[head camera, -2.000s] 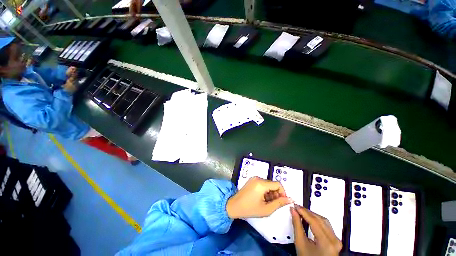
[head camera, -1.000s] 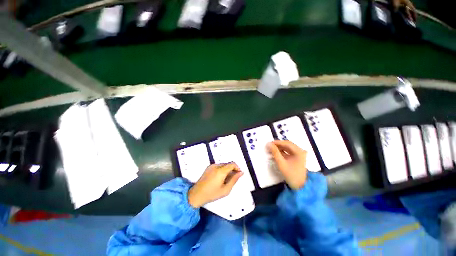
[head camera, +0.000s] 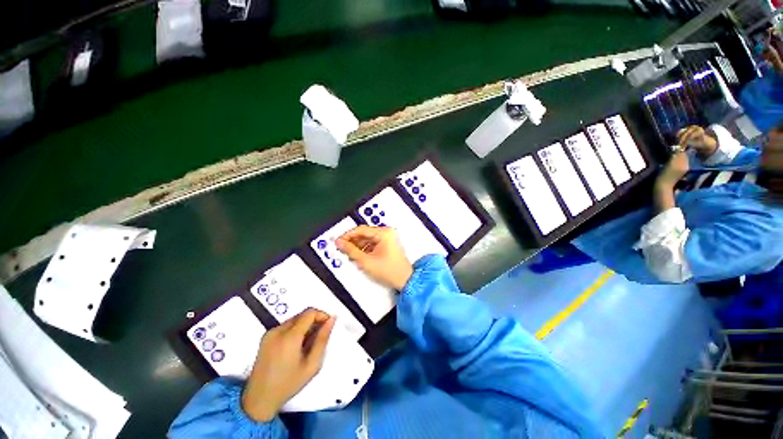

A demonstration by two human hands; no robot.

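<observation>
A black phone tray [head camera: 491,225] holds several white smartphones, backs up, with dark lens rings at their upper ends. My left hand [head camera: 288,356] is over the lower part of the two leftmost phones, with a white backing sheet [head camera: 343,377] with dark dots under and beside it. Its thumb and fingers are drawn together on the sheet's side. My right hand [head camera: 378,255] has its fingertips at the lenses of the middle phone [head camera: 365,287]. Anything tiny between those fingertips is too small to tell.
A curled dotted sheet [head camera: 81,274] and stacked white sheets [head camera: 51,377] lie left. White bottles with cloths stand [head camera: 320,141] and lean [head camera: 498,129] by the belt rail [head camera: 206,171]. Another phone tray [head camera: 549,236] and a person in blue [head camera: 730,223] are right.
The view has swung to the right, bringing in the neighbouring person. My right hand has moved up to the lenses of the middle phone. My left hand stays by the backing sheet.
</observation>
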